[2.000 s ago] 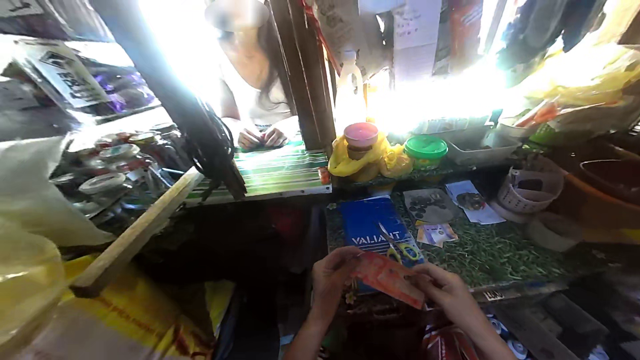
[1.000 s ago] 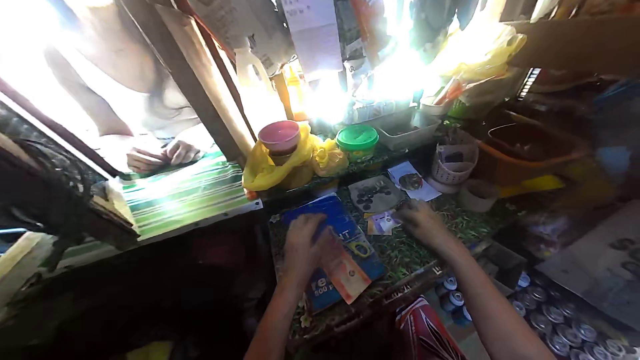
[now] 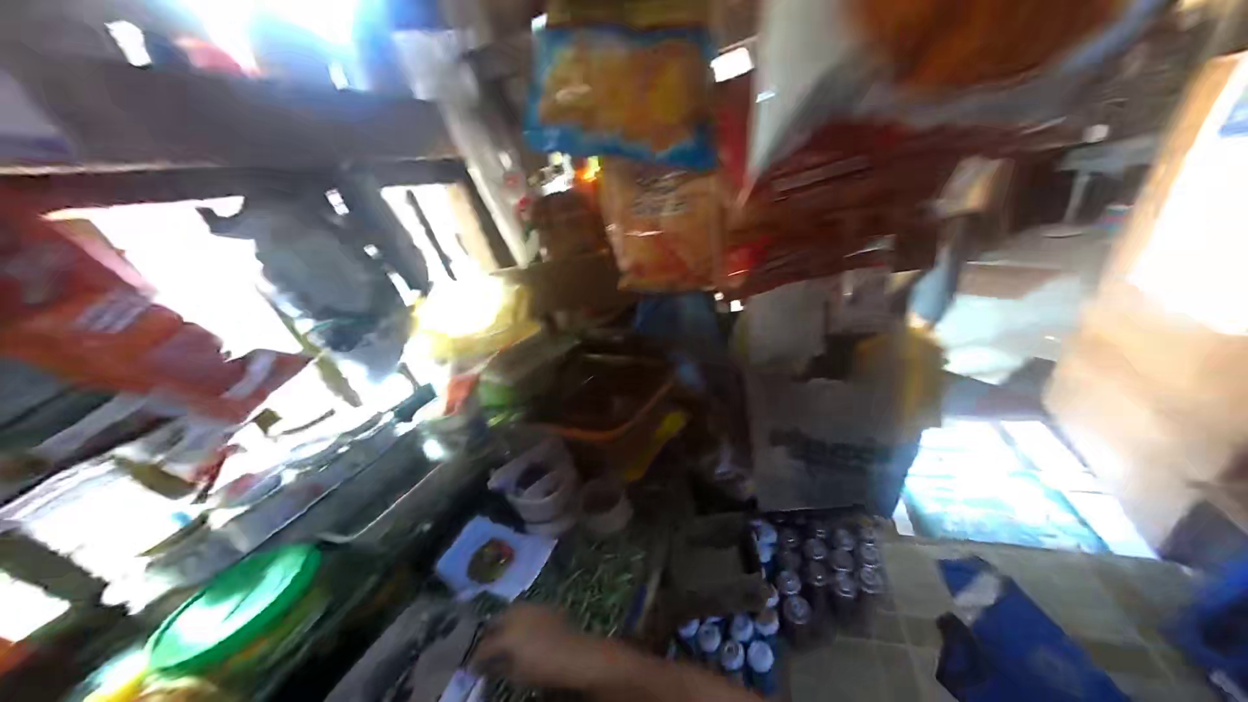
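My right hand [image 3: 531,643] lies low in the head view, blurred, over the patterned counter top [image 3: 604,585]. Its fingers are near a small whitish paper [image 3: 463,685] at the bottom edge; whether they grip it is unclear. Just beyond the hand a white sheet with a round dark picture [image 3: 490,561] rests on the counter. A jar with a green lid [image 3: 239,609] stands to the left. My left hand is outside the view, as are the blue booklet and the orange-red banknote.
White plastic baskets [image 3: 541,483] stand at the counter's back, near an orange basin [image 3: 624,395]. Several cans [image 3: 819,565] are grouped to the right of the counter. Snack packs [image 3: 624,93] hang overhead. A blue cloth or bag [image 3: 1033,634] lies on the tiled floor at right.
The view has swung far to the right. Earlier, both hands held the orange-red banknote; then the left hand had it over the blue booklet while the right reached toward papers on the counter.
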